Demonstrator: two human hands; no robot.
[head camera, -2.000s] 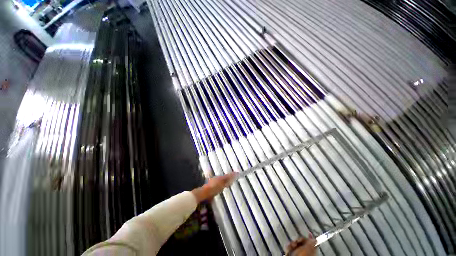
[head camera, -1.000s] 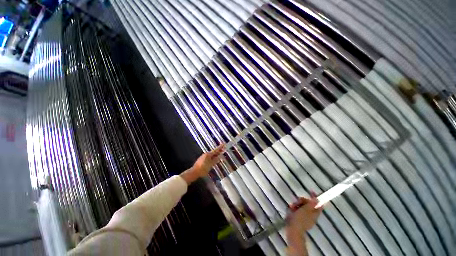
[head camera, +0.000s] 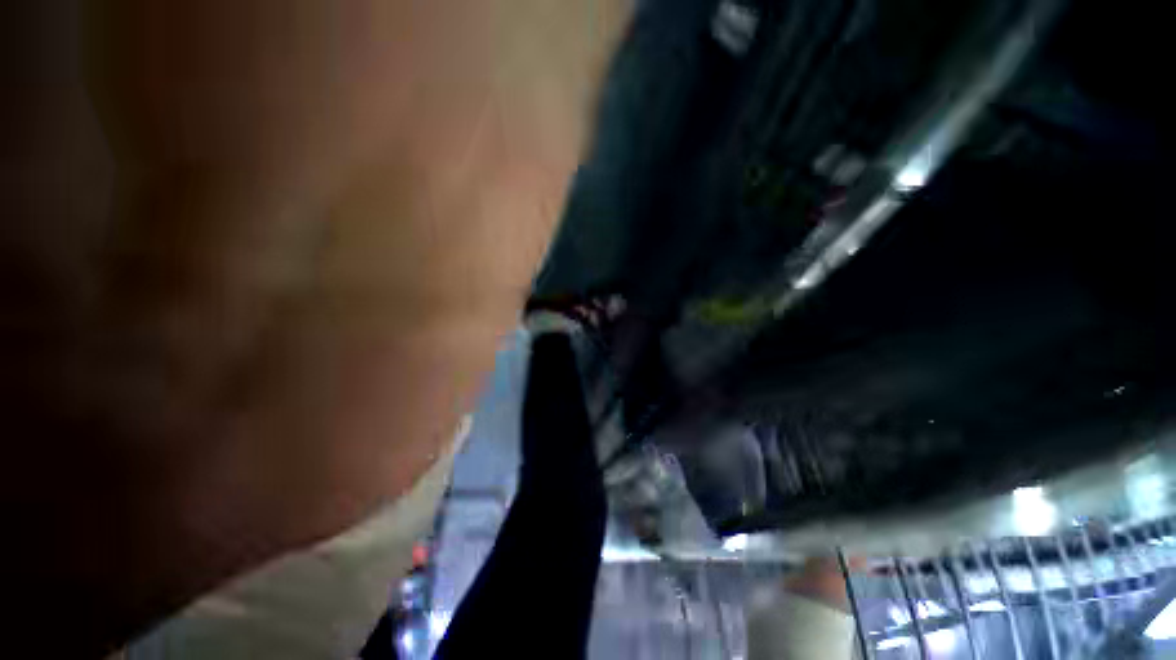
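A large blurred patch of bare skin (head camera: 297, 284) fills the left half of the view, very close to the lens. It looks like one of my hands, but I cannot tell which, and its fingers cannot be made out. A pale sleeve edge shows below it. A second small, blurred skin-coloured patch with a pale sleeve (head camera: 806, 606) shows at the bottom; whose it is, I cannot tell. The rectangular frame cannot be made out.
A dark strap-like band (head camera: 548, 503) runs up from the bottom centre. Thin parallel bars (head camera: 1006, 593) show at the lower right. A blurred shiny curved strip (head camera: 858, 226) crosses the dark upper right. The view is strongly tilted.
The camera view has swung away from the bar bed. The two hands holding the frame no longer show as before; skin now covers much of the lens.
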